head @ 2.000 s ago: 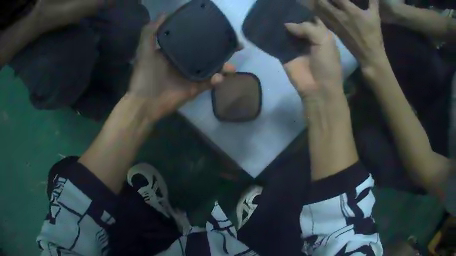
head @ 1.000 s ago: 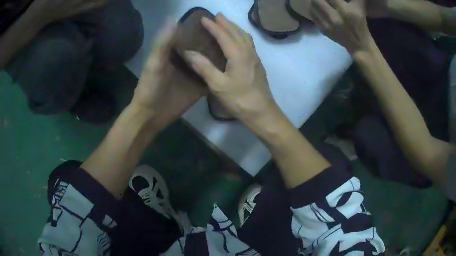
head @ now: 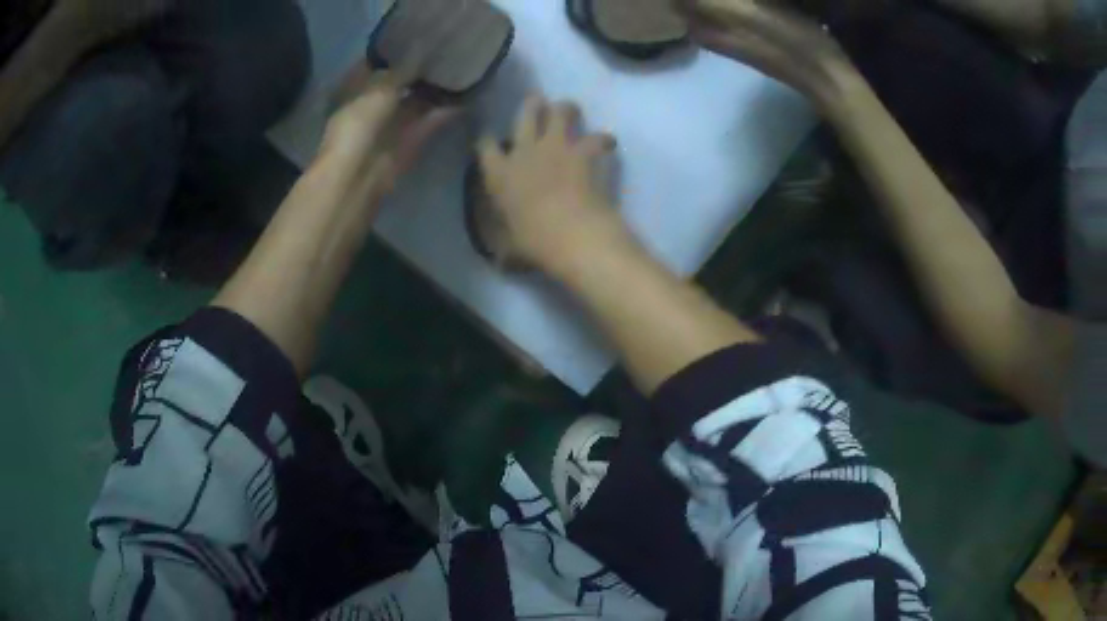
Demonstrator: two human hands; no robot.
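My left hand (head: 382, 121) holds a wood-grain piece (head: 447, 46) by its lower edge near the top of the view, brown face up with a black rim. My right hand (head: 546, 194) is over a second rounded piece (head: 482, 218) on the white board, fingers spread across it. The hand hides most of that piece, and blur hides whether the fingers grip it. Another person's hand (head: 771, 49) touches or is close to a piece (head: 637, 22) at the top of the board.
The white board (head: 583, 334) has its near corner towards me, above the green floor (head: 425, 364). A person's dark-clothed knees (head: 134, 146) are at the left. Another person's forearm (head: 935, 231) reaches in from the right. My shoe (head: 583, 461) is below the board.
My right hand has left the piece in my left hand and moved down onto the piece on the board. My left hand's piece has moved up, brown face showing.
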